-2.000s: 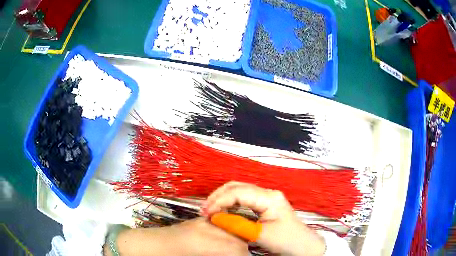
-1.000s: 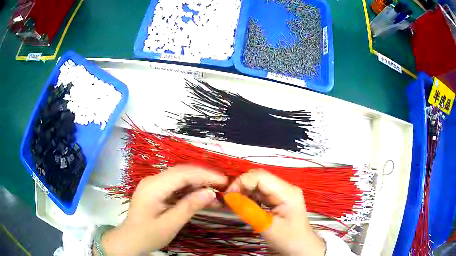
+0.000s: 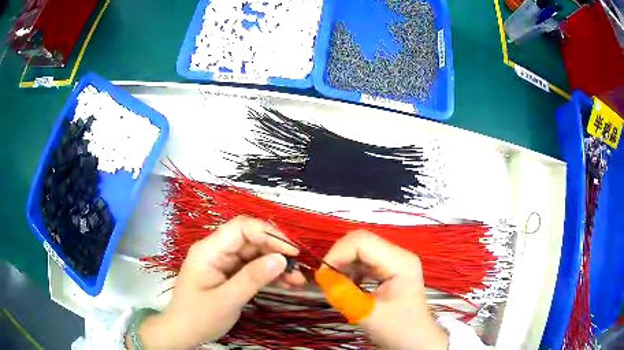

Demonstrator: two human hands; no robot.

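Note:
My left hand [image 3: 229, 277] pinches a small black connector housing [image 3: 291, 264] between thumb and fingertips, low in the middle. My right hand [image 3: 386, 287] holds an orange-handled hand tool [image 3: 344, 295] in its palm and a dark thin wire [image 3: 301, 247] at its thumb and fingertips. The wire runs across to the left fingers just above the housing. Whether it enters the housing cannot be told. Both hands are over the bundle of red wires [image 3: 342, 236] and the mixed red and black wires [image 3: 294, 325].
Black wires [image 3: 356, 164] lie beyond the red ones in the white tray [image 3: 540, 205]. The left blue bin [image 3: 126, 195] sits on the tray edge. Paired blue bins [image 3: 318, 51] stand beyond the tray. A long blue bin [image 3: 557, 273] with a yellow sign stands at right.
Two seconds ago the hands were together around the orange tool. They have since parted slightly, and the black housing and the wire now show between them. The view has shifted slightly.

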